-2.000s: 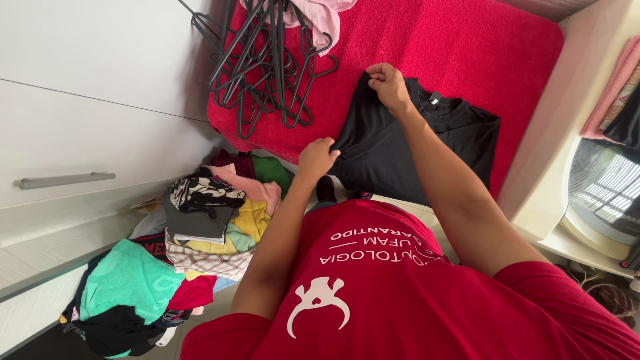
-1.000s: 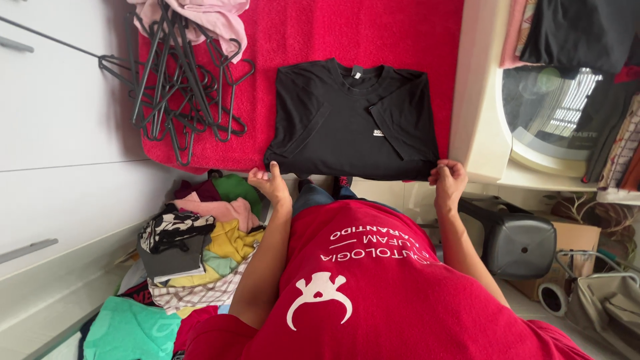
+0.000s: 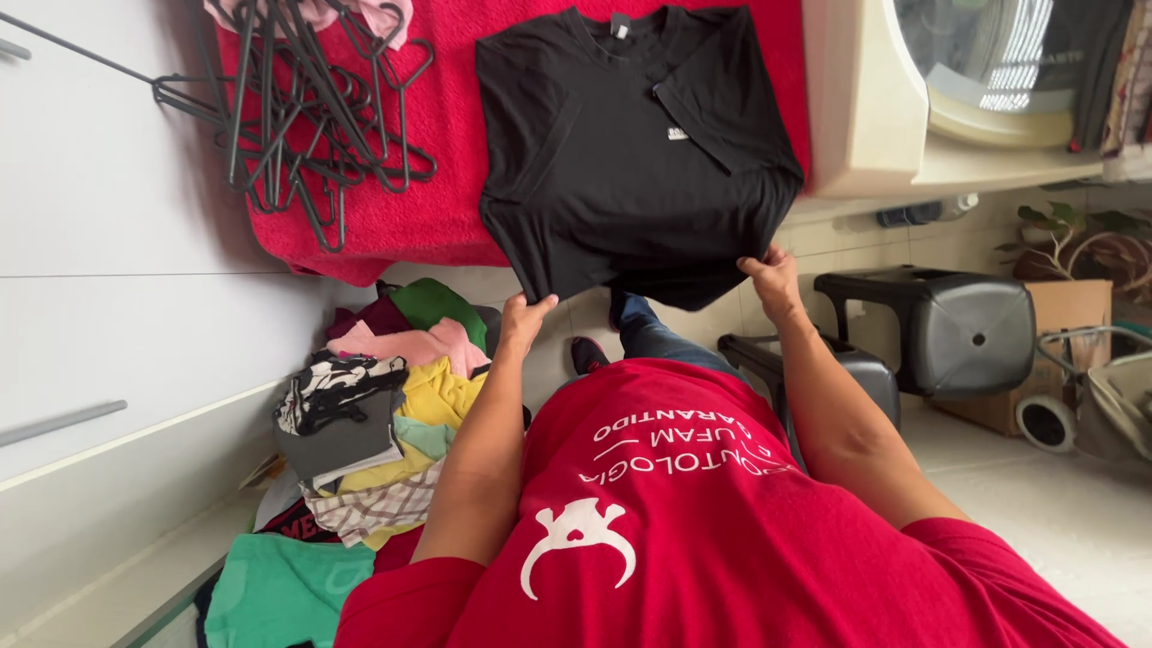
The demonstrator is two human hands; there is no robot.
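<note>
A black T-shirt (image 3: 630, 162) lies spread on the red towel (image 3: 360, 225), its collar at the far side and its sleeves folded inward over the front. The near hem hangs past the towel's edge. My left hand (image 3: 526, 319) pinches the hem's left corner between thumb and fingers. At the right corner, my right hand (image 3: 772, 277) grips the hem the same way. Between my hands the cloth sags in loose folds. Black clothes hangers (image 3: 297, 117) lie tangled on the towel to the left, beside a pink cloth (image 3: 391, 18).
A pile of clothes (image 3: 441, 387) sits low at the left, near a white cabinet (image 3: 135, 342) with grey handles. A front-loading machine (image 3: 864, 108) stands at the right. Below it are dark plastic stools (image 3: 963, 333), a cardboard box (image 3: 1071, 315) and a wheeled cart (image 3: 1116, 405).
Two seconds ago my right hand was near the shirt's collar end; now both hands hold the near hem. Since one second ago, the hem has been drawn toward me past the towel's edge.
</note>
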